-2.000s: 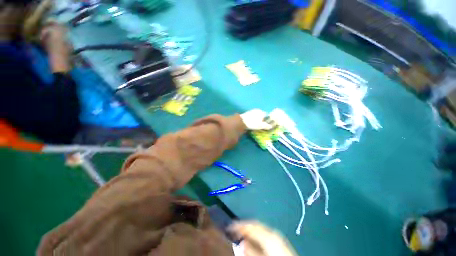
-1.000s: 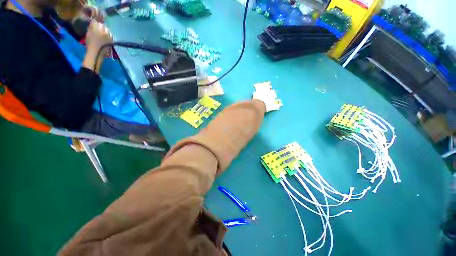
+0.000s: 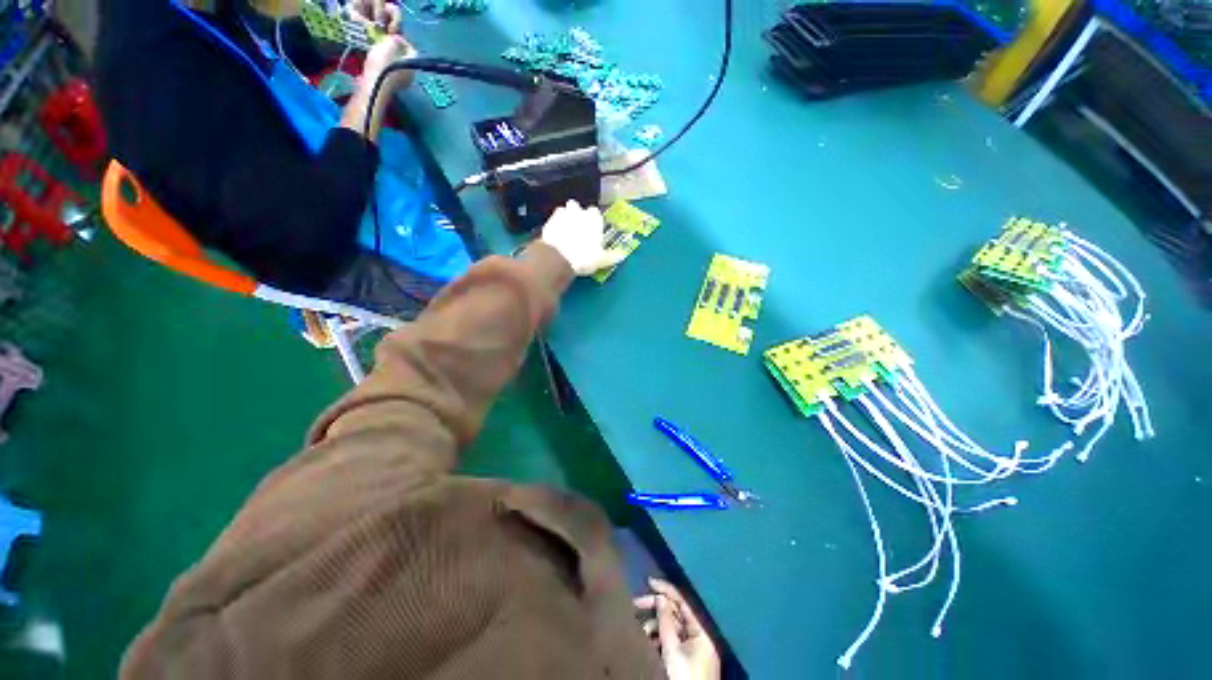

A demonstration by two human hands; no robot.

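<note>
My left hand, overexposed, reaches out over the left end of a bare yellow panel beside the black corded box; its fingertips and grip are unclear. Another bare yellow panel lies flat to the right of it. A yellow-green panel stack with white leads lies nearer me, and a second wired stack lies farther right. Blue-handled cutters lie with handles apart near the bench edge. My right hand is low at the bench edge, cut off by the frame, fingers bent.
A black box with a cord stands beyond my left hand. Small green boards lie behind it. Black trays are stacked at the back. A person in dark sleeves sits at left on an orange-backed chair, holding a board.
My left hand has moved from the wired stack to the middle bare panel, then left to the panel by the black box. My right hand shows again at the bottom. The view has shifted left.
</note>
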